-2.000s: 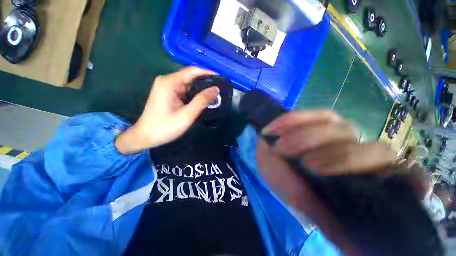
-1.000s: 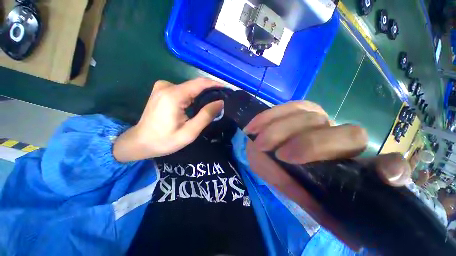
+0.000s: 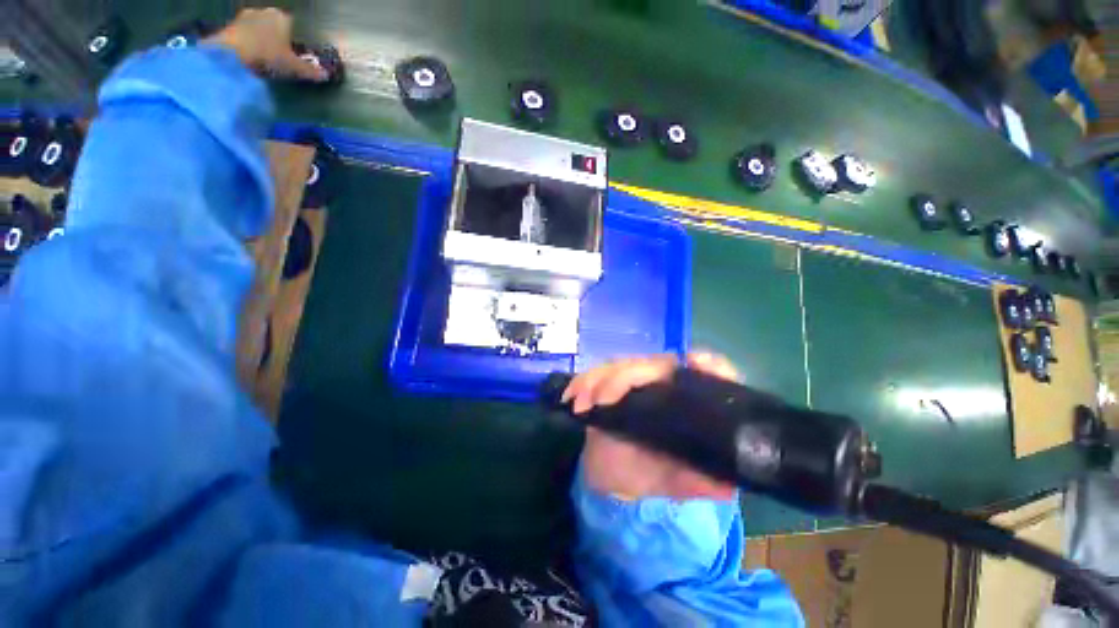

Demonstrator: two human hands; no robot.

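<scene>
My left hand (image 3: 260, 39) reaches to the far green conveyor at the upper left, its fingers touching a round black unit (image 3: 319, 64); I cannot tell if it is gripped. My right hand (image 3: 650, 429) is closed around the black electric screwdriver (image 3: 736, 436), held low in front of me with its nose to the left and its cord (image 3: 982, 530) running right. The silver-grey screw feeder (image 3: 525, 264) with an open dark hopper and red switch stands in the blue tray (image 3: 638, 368), just beyond the screwdriver's nose.
Black units with white rings, such as one unit (image 3: 425, 81), lie spaced along the conveyor (image 3: 589, 49). A cardboard sheet (image 3: 1065, 411) holds several units at right. Another cardboard sheet (image 3: 285, 221) lies left, partly behind my sleeve. Cardboard boxes (image 3: 859, 583) are below the bench's right side.
My left hand has left the unit it held near my chest and moved up-left to the conveyor. The screwdriver has swung away to a flatter position. The view has shifted toward the conveyor.
</scene>
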